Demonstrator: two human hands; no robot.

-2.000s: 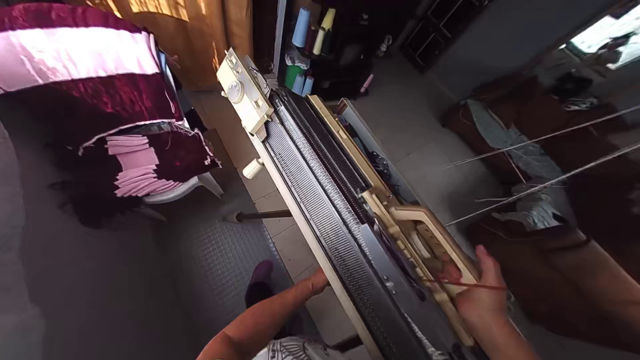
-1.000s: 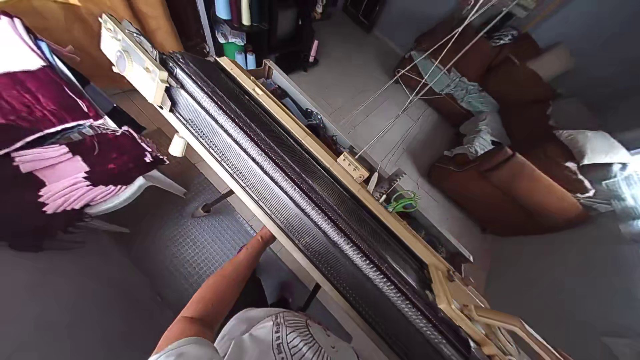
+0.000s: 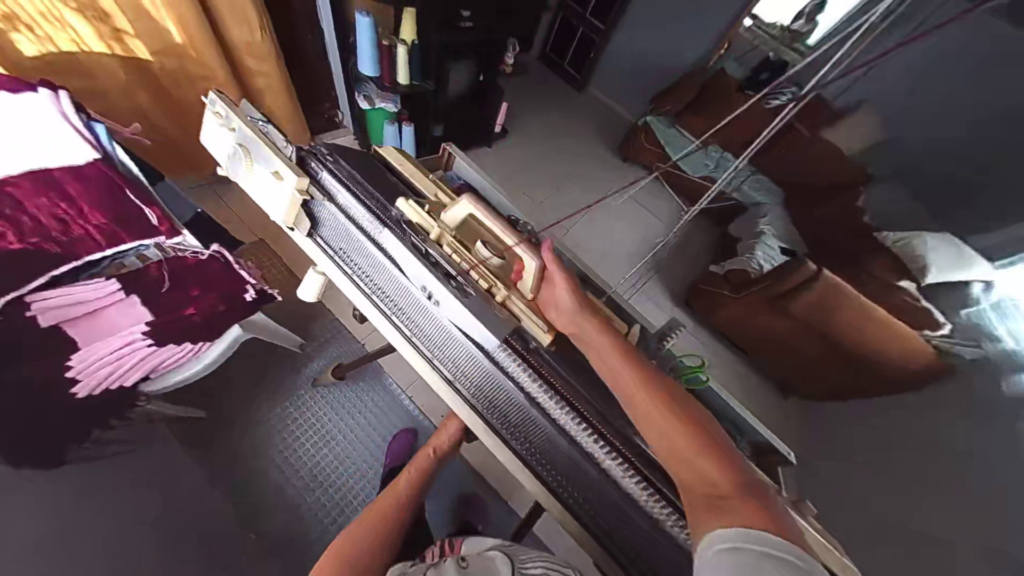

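My right hand (image 3: 556,290) grips the handle of the beige carriage (image 3: 480,248), which sits across the bed of a knitting machine (image 3: 448,344). The bed runs diagonally from upper left to lower right, with whitish knitted loops (image 3: 592,436) along its needles right of the carriage. A dark red yarn (image 3: 592,206) and pale yarns come down from the upper right. My left hand (image 3: 450,432) is at the near edge, its fingers hidden beneath the bed. A cream end unit with a dial (image 3: 248,160) is fixed at the bed's far left.
Maroon and pink knitted pieces (image 3: 120,320) lie over a white chair (image 3: 208,360) at left. Yarn cones (image 3: 366,44) stand on a dark shelf behind. Green-handled scissors (image 3: 692,370) lie in the tray beyond the bed. A brown sofa (image 3: 848,336) bears cloths at right.
The carriage, with my right hand on its handle, has moved along the bed toward the far left end, from the lower right. My left hand remains at the near edge. The view has shifted.
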